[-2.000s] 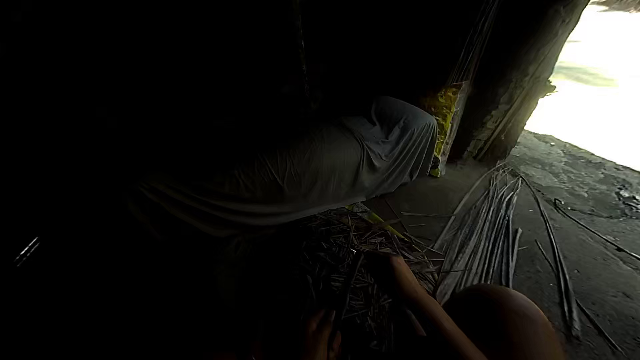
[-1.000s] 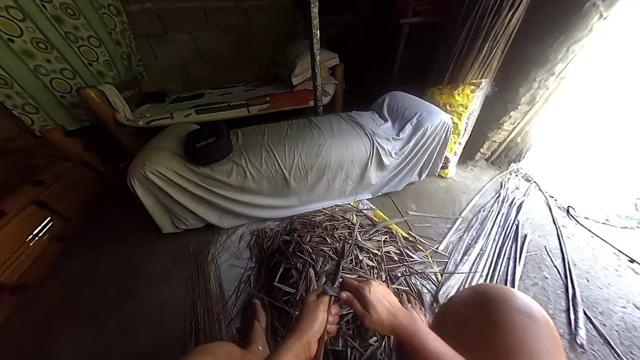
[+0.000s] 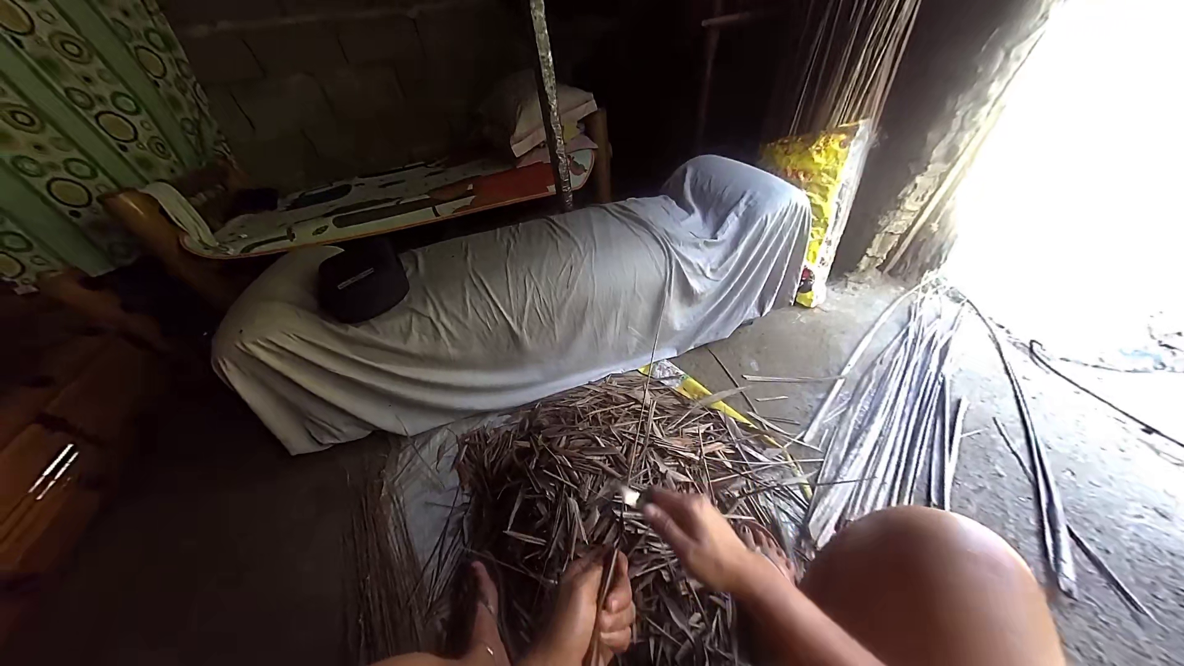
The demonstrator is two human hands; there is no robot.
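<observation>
My left hand (image 3: 592, 606) is closed around a dry palm leaf strip, whose thin stem (image 3: 647, 398) rises above the fist. To its upper right is my right hand (image 3: 694, 536), with a small object (image 3: 632, 497), pale at its tip, at the fingertips; its kind is too blurred to tell. Both hands are over a heap of dry brown leaf pieces (image 3: 564, 453), which lies between my feet.
A cloth-covered couch (image 3: 518, 305) with a black cap (image 3: 363, 280) on it stands beyond the heap. Long dry stalks (image 3: 893, 407) lie on the floor at right, near the bright doorway. Behind are a low bed (image 3: 370, 208), a metal post (image 3: 552, 111) and a yellow sack (image 3: 819, 194).
The view has brightened from near dark. My hands, close together one second ago, are now apart, with my right hand above and to the right of my left.
</observation>
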